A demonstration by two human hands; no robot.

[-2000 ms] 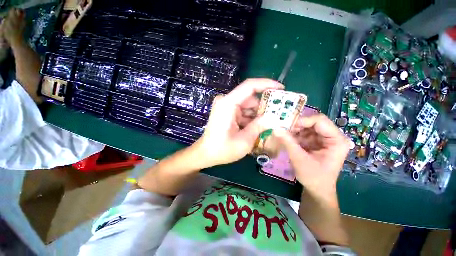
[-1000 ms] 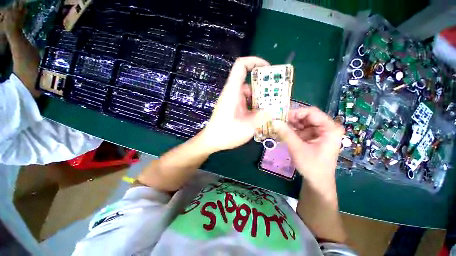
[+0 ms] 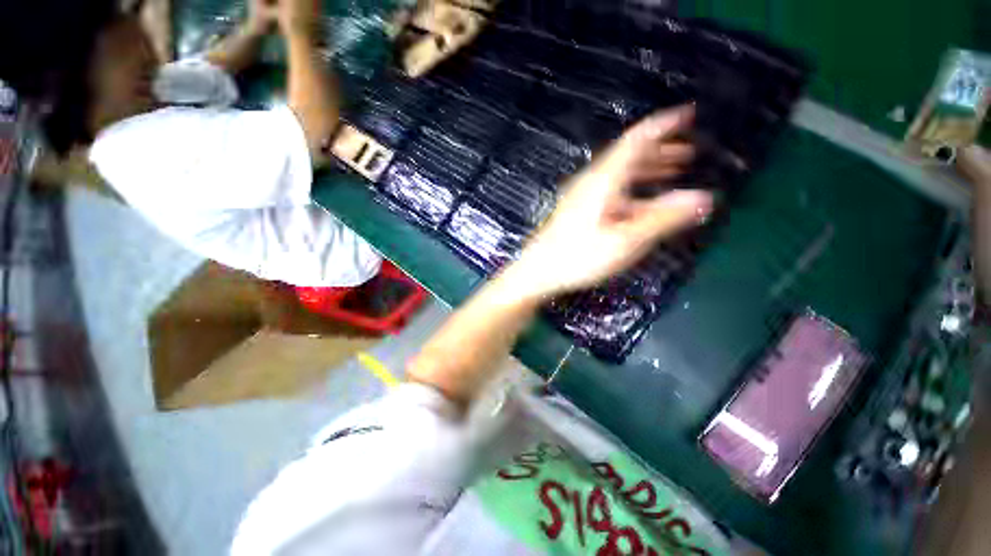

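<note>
My left hand (image 3: 625, 212) is open and empty, its fingers spread, blurred over the black blister tray (image 3: 489, 163). My right hand (image 3: 976, 168) is at the right edge, mostly cut off. Its fingertips are beside a gold housing with a pale board face (image 3: 961, 96) at the bench's far right; whether they grip it cannot be told. The pink-screened smartphone (image 3: 785, 407) lies on the green mat (image 3: 869, 234).
Blurred boards and rings (image 3: 907, 451) lie at the right, partly behind my right forearm. Gold housings (image 3: 361, 150) sit at the tray's left side. A person in a white top (image 3: 217, 185) is at the left. A red bin (image 3: 375, 302) and brown carton (image 3: 217, 331) are below the bench edge.
The view has swung left. My hands have parted; the left is now empty over the black tray, the right has moved to the far right. The board-and-housing piece is no longer between them.
</note>
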